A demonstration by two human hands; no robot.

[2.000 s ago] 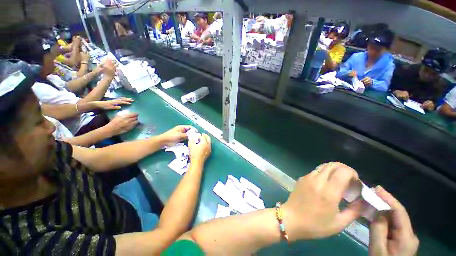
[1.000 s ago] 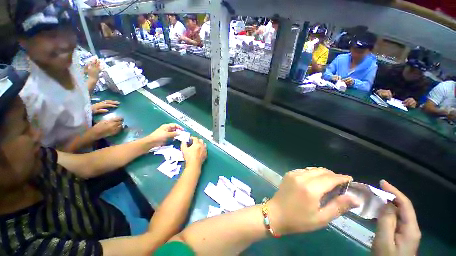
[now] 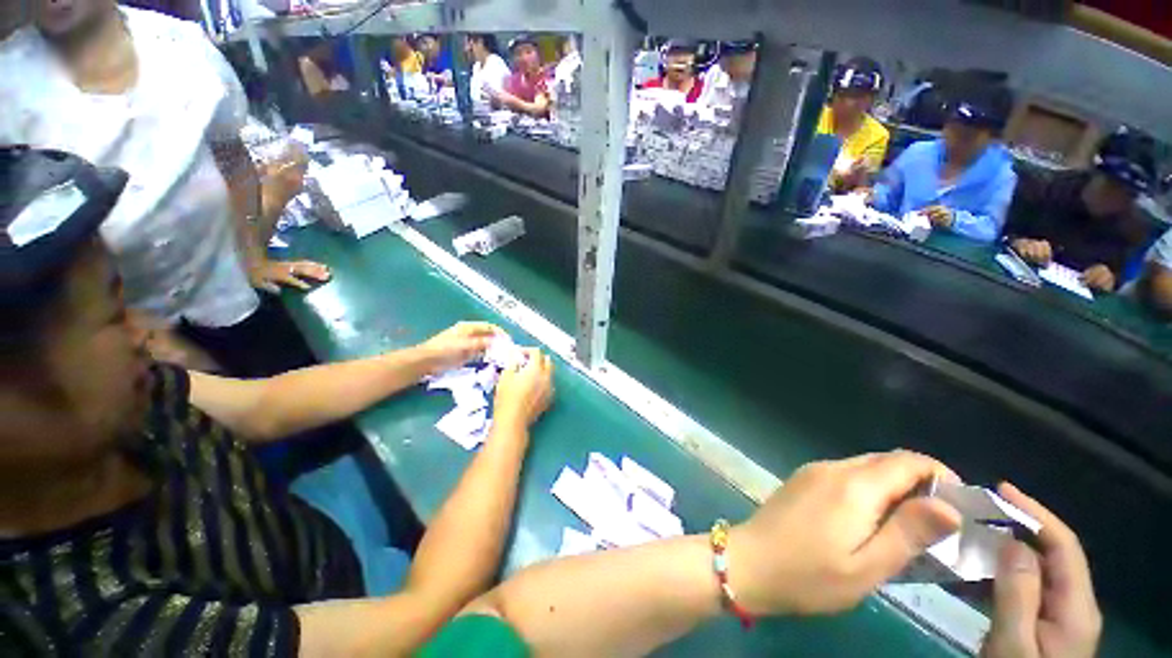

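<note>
A small folded white piece, with a dark slot or edge near its right end, is held in the air over the rail at the lower right. My left hand, with a beaded bracelet at the wrist, pinches its left end between thumb and fingers. My right hand, cut off by the bottom edge, holds its right end in the fingertips. A loose pile of white slips lies on the green bench left of my hands.
A neighbour in a striped top handles white pieces at left. A standing person is beyond. A pale rail with an upright divides bench and dark belt. Stacked cartons stand farther up. Workers sit opposite.
The white piece now shows a flatter, angled face between my hands, which are slightly lower and farther right in view. The person in white at far left has stood up.
</note>
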